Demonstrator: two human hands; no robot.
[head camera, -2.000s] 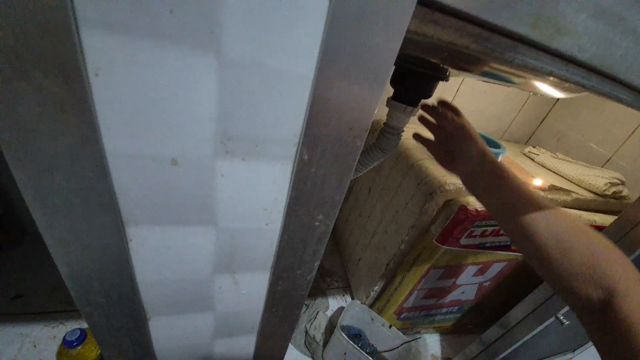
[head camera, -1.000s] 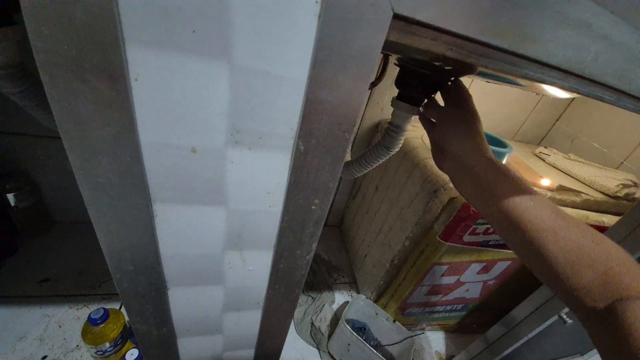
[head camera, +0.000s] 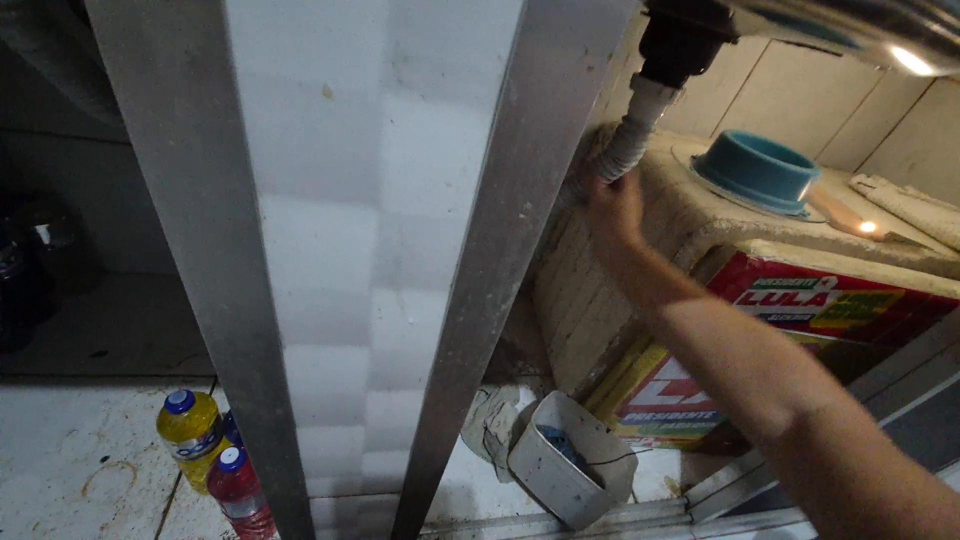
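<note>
My right hand (head camera: 616, 206) reaches in from the lower right and is at the lower visible part of a grey corrugated drain hose (head camera: 630, 142). Its fingers are partly hidden and blurred, so whether they close around the hose is not clear. The hose hangs from a black plastic sink drain fitting (head camera: 681, 41), below the underside of a metal sink basin (head camera: 847, 26). My left hand is out of view.
A metal-framed panel (head camera: 337, 262) stands at the left centre. Behind the arm are a teal plastic bowl (head camera: 756, 174) on a ledge and printed boards (head camera: 847, 300). A white plastic container (head camera: 562, 465) and bottles of yellow (head camera: 189, 435) and red liquid (head camera: 238, 495) sit low down.
My right hand has moved down from beside the black drain fitting to the corrugated hose below it. The teal bowl, partly covered by the hand before, now shows more fully.
</note>
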